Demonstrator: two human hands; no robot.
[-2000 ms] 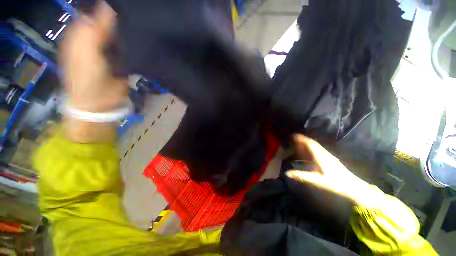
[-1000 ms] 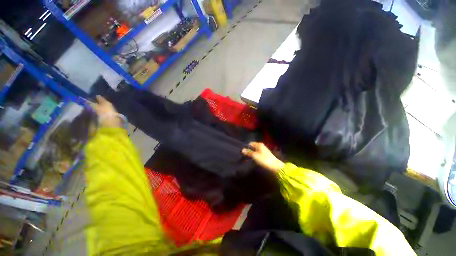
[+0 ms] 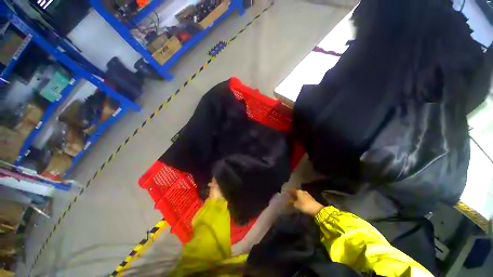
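A black garment piece lies over other black cloth in and across the red plastic crate. My left hand is at the near left edge of this piece; its fingers are partly hidden by the cloth. My right hand is right of the crate, over dark cloth at my lap; its fingertips are blurred and I cannot tell if they hold cloth. A large stack of black workpieces drapes over the left end of the white table.
The white table has a bare corner beside the stack. Blue shelving with boxes stands at the upper left. Yellow-black tape crosses the grey floor. Dark machine parts are at the lower right.
My left hand has come from the far left down to the crate, and the stretched black piece now lies gathered over it. My right hand has moved down and right, away from that piece.
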